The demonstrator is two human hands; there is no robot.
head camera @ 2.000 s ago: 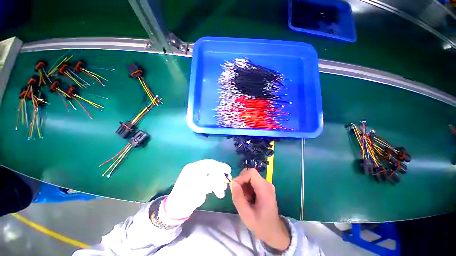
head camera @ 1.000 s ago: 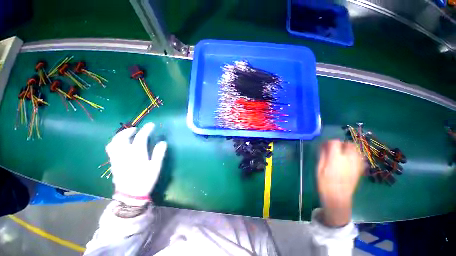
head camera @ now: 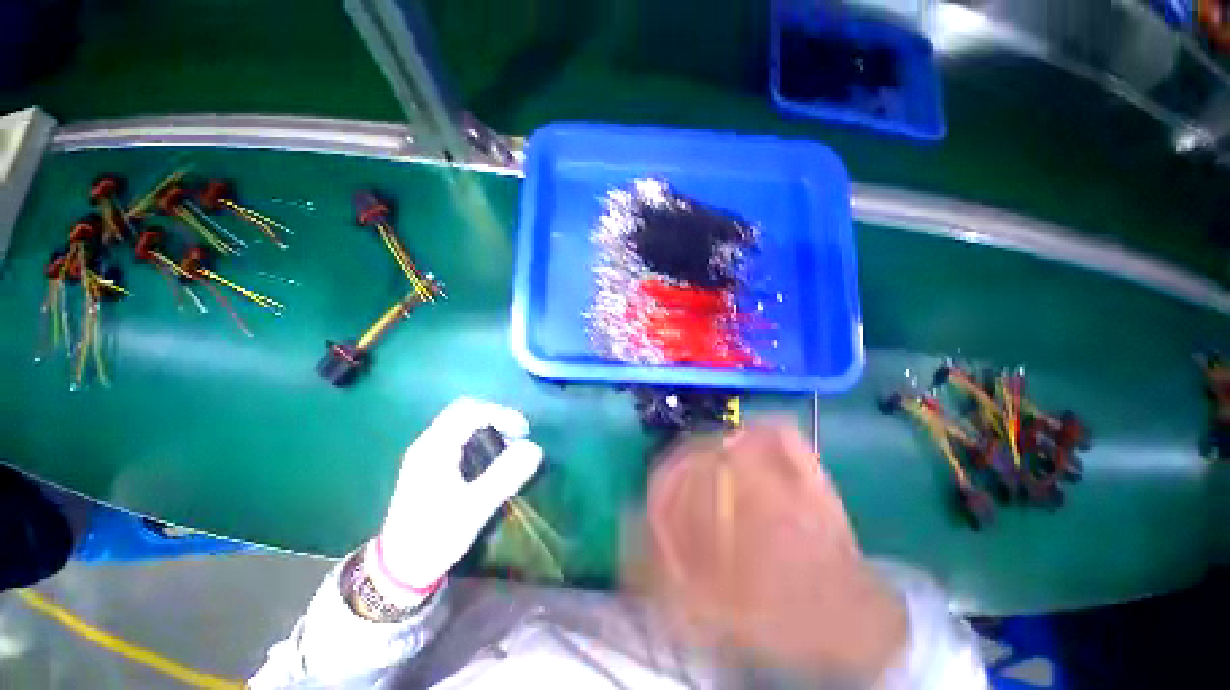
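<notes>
My left hand [head camera: 452,492], in a white glove, holds a black connector housing [head camera: 480,453] with thin yellowish wires [head camera: 532,523] fanning down to the right. My bare right hand [head camera: 735,506] is strongly blurred, just below the blue tray and in front of the heap of small black parts [head camera: 670,409]; whether it holds anything cannot be told. The blue tray [head camera: 688,382] holds black wires [head camera: 691,243] above red wires [head camera: 685,321], with pale ends.
Several wired connectors [head camera: 151,245] lie at the far left, two more [head camera: 345,361] left of the tray. A pile of wired connectors [head camera: 1005,438] lies at the right, others at the right edge. A metal rail [head camera: 283,132], post and second blue bin [head camera: 858,119] stand beyond.
My left hand has picked up the connector from the lower left and moved right. My right hand has moved from the right pile to below the tray. The right pile has spread.
</notes>
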